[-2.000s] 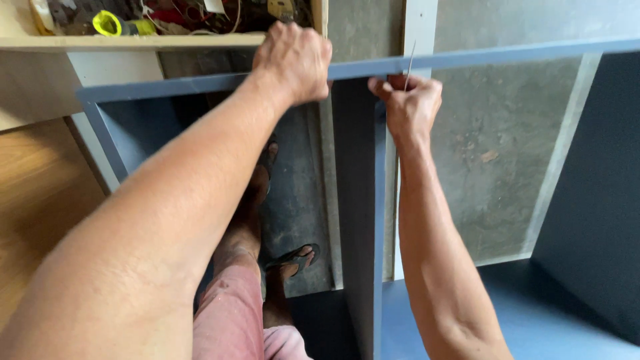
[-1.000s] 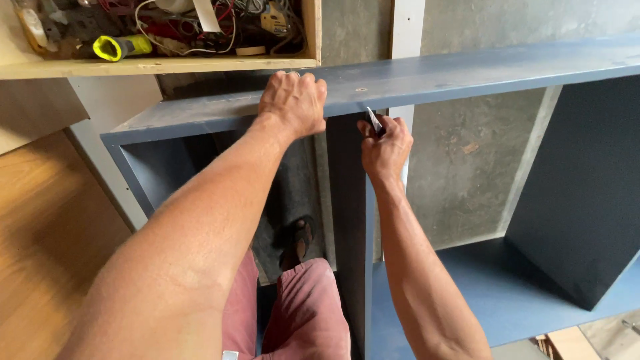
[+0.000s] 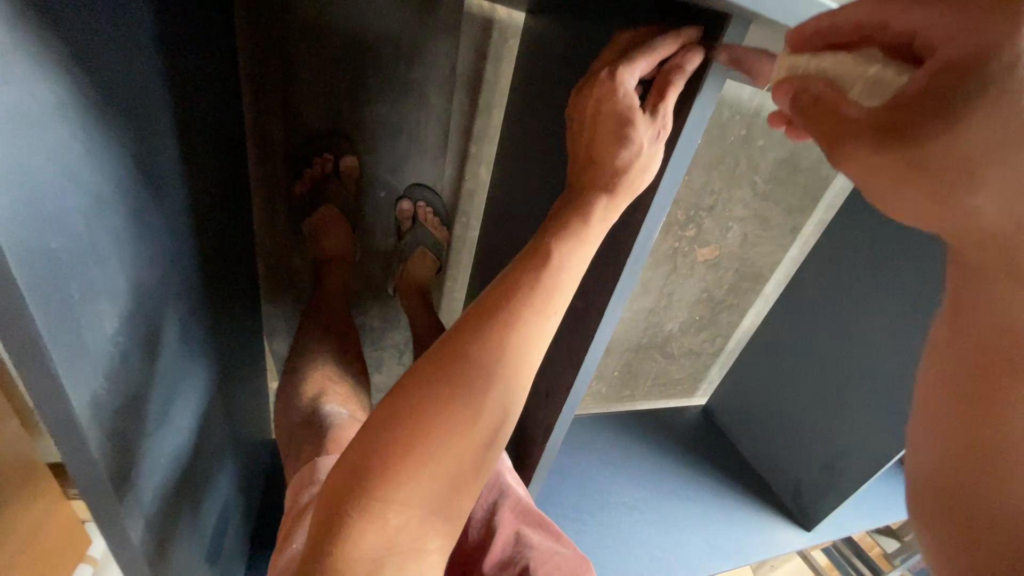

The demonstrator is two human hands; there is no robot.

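Observation:
My left hand is at the upper end of a dark upright panel of a blue cabinet frame, its fingertips bent together by the panel's front edge. Whether something small is between them cannot be made out. My right hand, close to the camera at the upper right, is closed around a pale beige object of unclear kind. One of its fingers reaches toward the same panel edge, beside my left fingertips.
A wide blue panel stands at the left. A blue board and a dark panel lie lower right. My sandalled feet are on the grey floor inside the frame. Pieces of wood show bottom right.
My left hand has left the frame's top board for the upright panel's edge. My right hand, earlier holding a thin metal tool, now has a pale object. The view has moved closer in.

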